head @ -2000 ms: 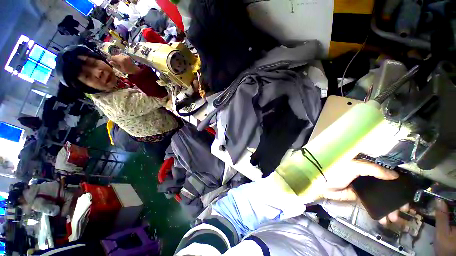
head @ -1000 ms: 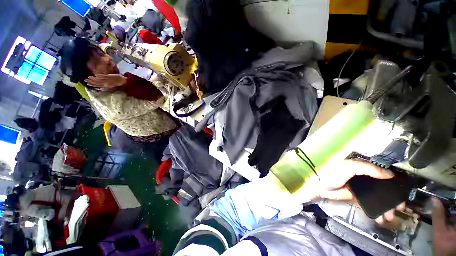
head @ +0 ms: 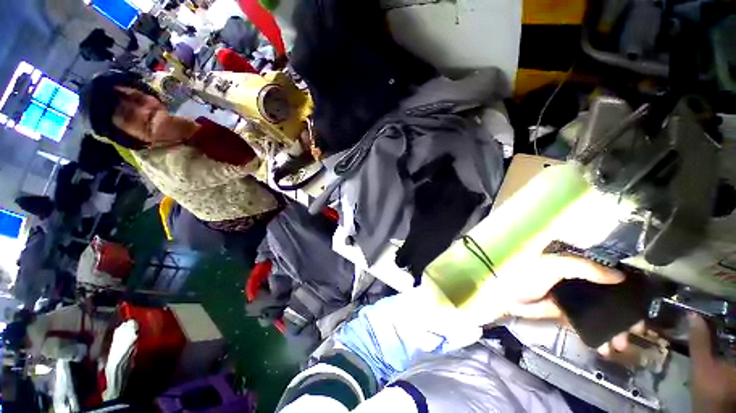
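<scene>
My left hand (head: 542,288) reaches in from the lower middle and holds a flat black smartphone (head: 599,313), its fingers around the edges. My right hand (head: 710,367) is at the far right edge, partly cut off and blurred, with a finger near small silver metal parts (head: 690,305) of the sewing machine. Whether it holds anything cannot be told. The phone lies close beside these parts. The machine head (head: 694,274) is above them, dark and partly out of the picture. A pale metal bed strip (head: 593,379) runs below the phone.
A glowing green-white tube (head: 508,234) with a dark tie lies along my left forearm. Grey garments (head: 399,161) are piled beyond it. A person (head: 198,161) sits at a yellow sewing machine (head: 258,97) at upper left. Red boxes (head: 149,343) stand on the green floor.
The whole view has shifted slightly, so things sit a little further left. The other person's hand has moved about near the face. My left hand still holds the phone.
</scene>
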